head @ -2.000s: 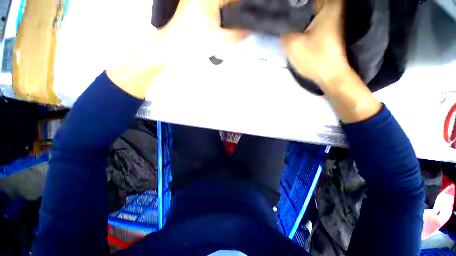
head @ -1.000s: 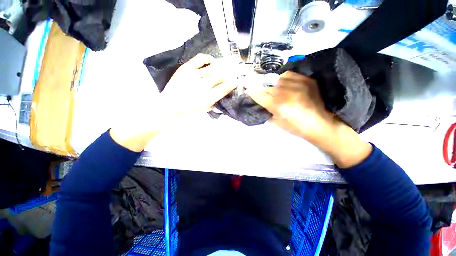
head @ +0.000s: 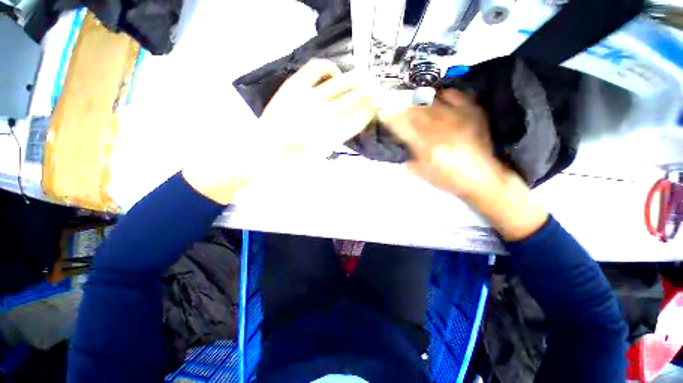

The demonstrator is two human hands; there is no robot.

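A black garment piece (head: 380,143) lies bunched under both hands at the sewing machine's needle area. Its dark cloth spreads up behind my left hand and, with a greyer patch, to the right of my right hand. My left hand (head: 318,112) lies on the cloth, fingers bent and bringing its edge near the needle. My right hand (head: 442,142) is blurred, its fingertips close to the left hand's at the cloth. The presser foot and needle are hidden by the fingers and glare. The thread tension dial (head: 425,72) is just beyond the fingers.
The white machine head (head: 625,71) is at upper right, crossed by a black strap (head: 584,34). Red-handled scissors (head: 659,209) lie at right. A tan strip (head: 86,120) and black cloth (head: 146,22) are at left. Blue crates (head: 457,314) stand below the table.
At first the hands were higher, holding dark cloth near the top edge. One second ago they were at the needle; since then they show slightly higher, still on the cloth, with the view shifted.
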